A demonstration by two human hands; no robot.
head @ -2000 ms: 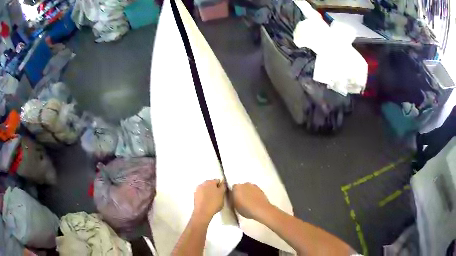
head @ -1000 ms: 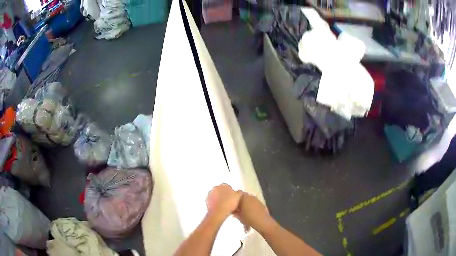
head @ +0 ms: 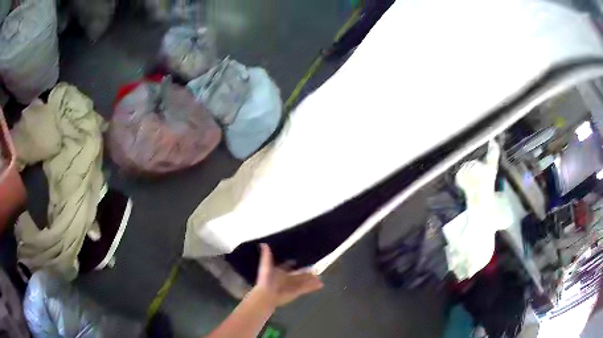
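Note:
The large cream cloth [head: 370, 132] stretches from the lower middle to the upper right, above the floor. A long opening along its lower side shows a dark brown inside [head: 370, 210]. My left hand [head: 287, 284] is at the near end of this opening, fingers spread and thumb up. Its fingertips are by the pale lower edge; whether they touch it is unclear. It grips nothing that I can see. My right hand is not visible.
A pink plastic-wrapped bundle [head: 162, 129] and pale bagged bundles [head: 251, 109] lie on the floor, upper left. A crumpled beige cloth [head: 69, 178] lies farther left. Dark piled cloth [head: 413, 244] and a bright white cloth [head: 479, 224] are at the right.
The view has swung left and tilted. The cloth now slants to the upper right, its dark opening wider. My hands were together on it; now only one shows, open.

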